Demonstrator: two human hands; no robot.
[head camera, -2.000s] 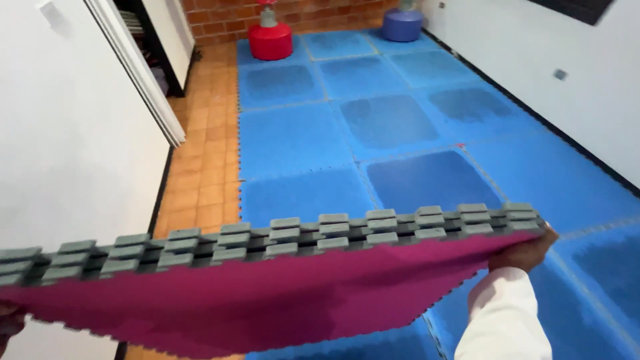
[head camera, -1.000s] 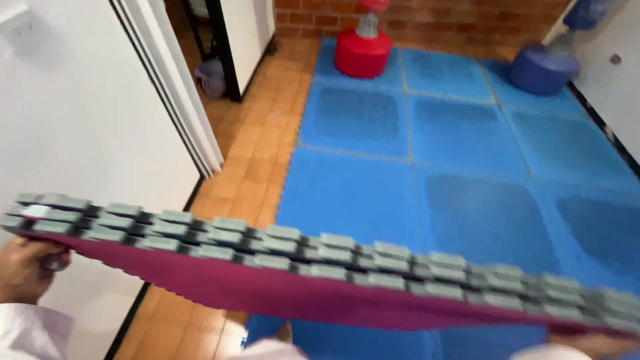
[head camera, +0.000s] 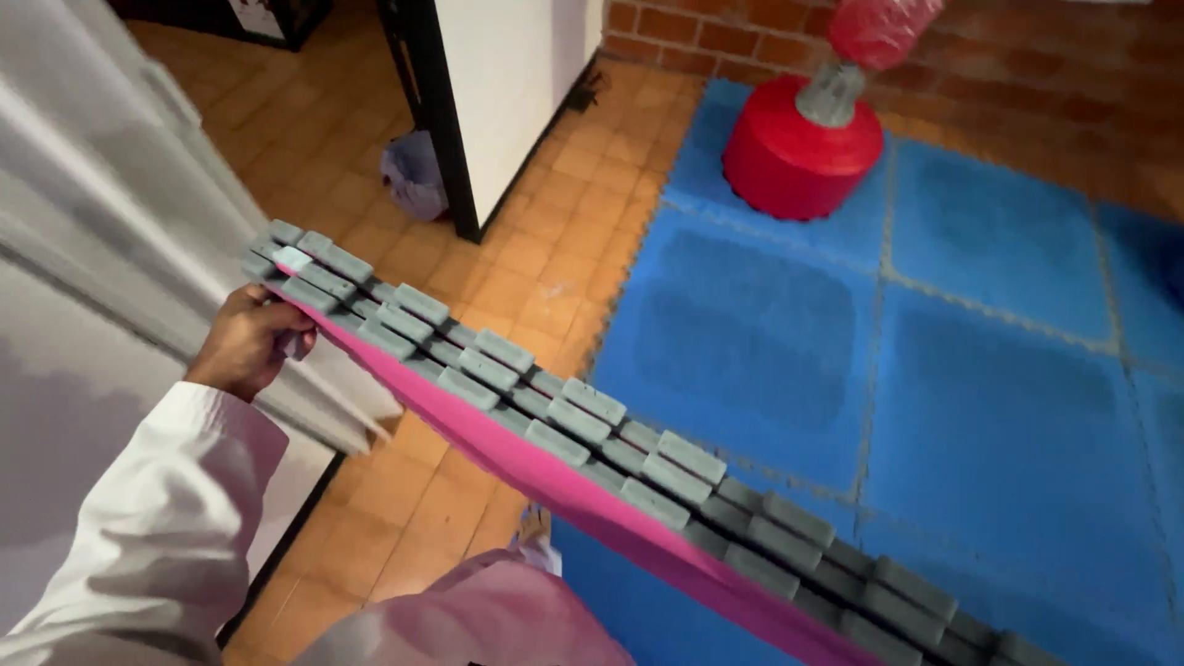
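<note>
A stack of interlocking foam floor mats (head camera: 555, 421), with grey toothed edges and a pink face toward me, slants from the left middle down to the lower right. My left hand (head camera: 248, 340), in a white sleeve, grips the stack's upper left end, fingers closed around the edge. The stack's other end runs out of the frame at the lower right. My right hand is not in view. Below the stack show my pink-tinted clothing and part of a foot on the floor.
Blue floor mats (head camera: 749, 324) cover the right side, with a red punching-bag base (head camera: 803, 153) by the brick wall (head camera: 684, 35). Orange tiles (head camera: 518, 277) run alongside. A black-edged white partition (head camera: 513, 92), a lined waste bin (head camera: 414, 176) and a white door frame stand at left.
The mat stack has gone from nearly level to a steep slant, its right end lower. My right hand has left the view. The view has swung left toward the doorway.
</note>
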